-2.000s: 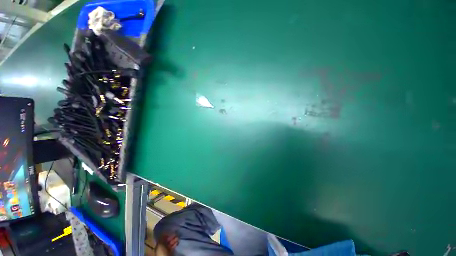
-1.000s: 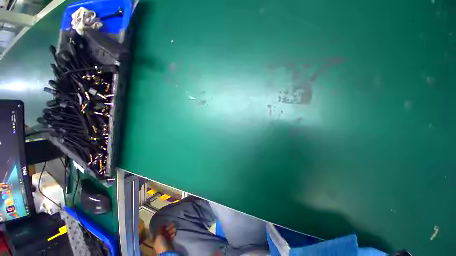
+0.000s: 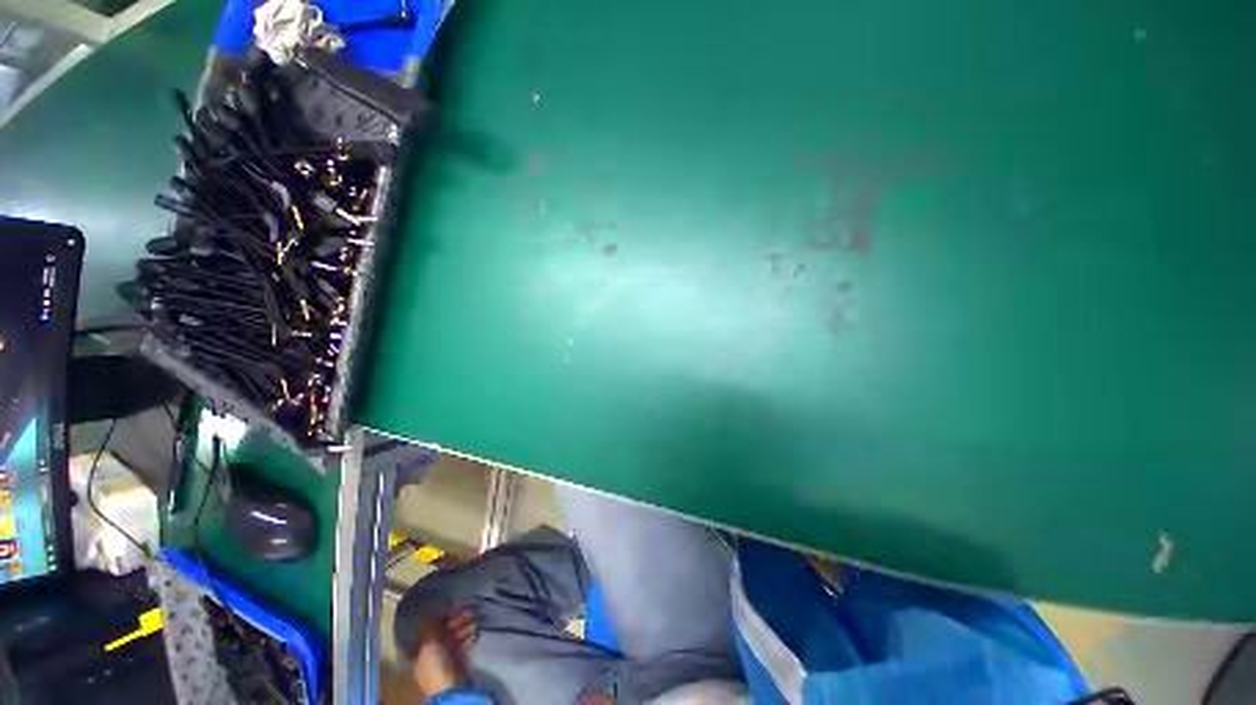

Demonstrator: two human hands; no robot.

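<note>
What seems to be my left hand (image 3: 444, 650) is small at the bottom edge, loosely curled on a grey trouser knee, with a blue cuff below it. I see nothing in it. My right hand is not in view; a small skin-coloured patch at the bottom edge is too cut off to name. The far tray (image 3: 361, 296), a grey basket at the upper left, is heaped with black boom microphones (image 3: 227, 255) with gold-coloured plug ends. Beside it is a black computer mouse (image 3: 271, 523).
The green bench top (image 3: 827, 303) fills the middle and right. A blue bin (image 3: 390, 44) with a crumpled whitish bit adjoins the far tray. The monitor (image 3: 35, 400) is cut off at left. The near tray (image 3: 207, 627) has a blue edge. Blue cloth (image 3: 909, 640) hangs below the bench edge.
The view has shifted, so the bench edge and the trays sit higher and more blue cloth shows. The hand stays on the knee. Nothing was taken or let go.
</note>
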